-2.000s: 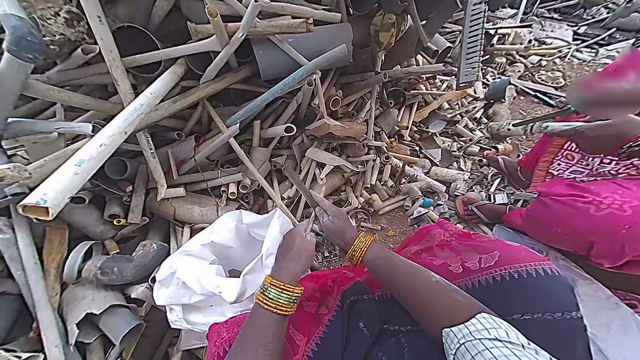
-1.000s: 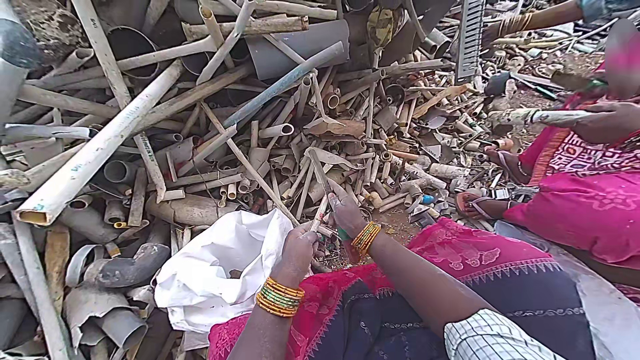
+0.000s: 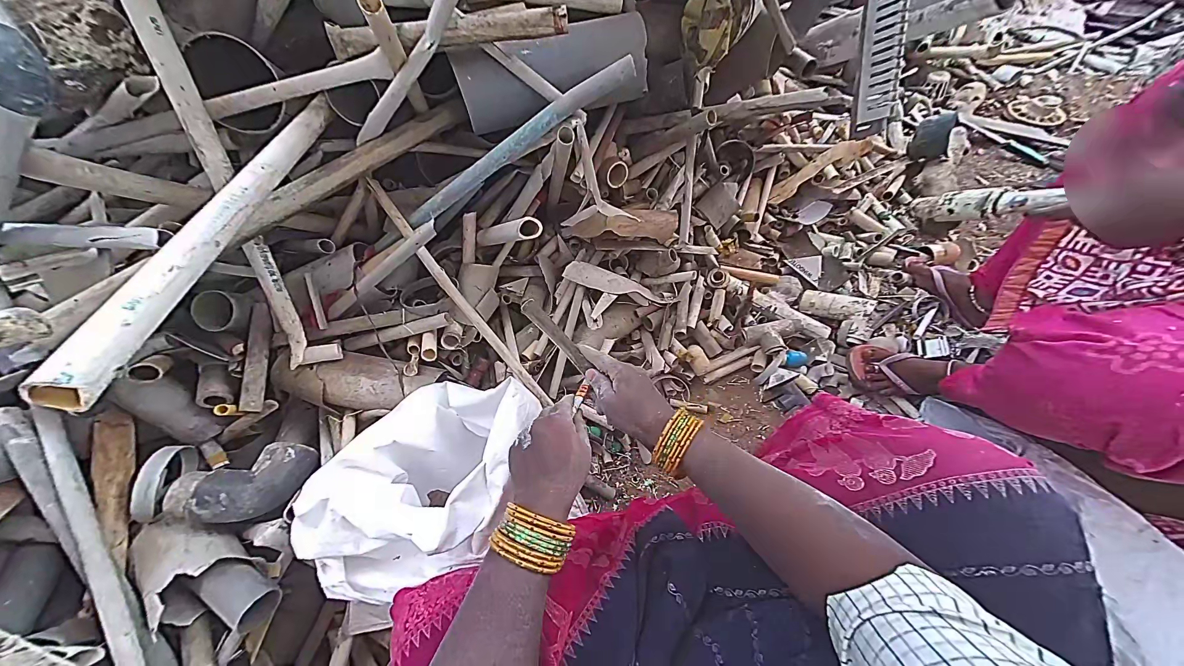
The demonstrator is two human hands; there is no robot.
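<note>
My left hand [image 3: 552, 455] is closed on a small, thin piece with a red and yellow end [image 3: 581, 396], right beside the other hand. In my right hand [image 3: 629, 398] is a flat greyish strip [image 3: 553, 333], likely plastic, which points up and left over the scrap. The fingers of both hands nearly meet, so what lies between them is partly hidden. A white sack [image 3: 370, 481] with its mouth open stands just left of my left hand. Broken pipe pieces [image 3: 610, 277] fill the heap beyond the hands.
Long pale pipes [image 3: 176, 259] lie across the heap at the left. A grey pipe elbow [image 3: 250, 481] rests left of the sack. A grey slotted strip [image 3: 879, 65] stands at the top right. Close by on the right sits another person [image 3: 1091, 370], a mottled pipe [image 3: 990, 203] beside them.
The strip in my right hand still points up and left, and my hands have drawn closer together. The other person's pipe remains at the right; a further arm at the top right has gone from view.
</note>
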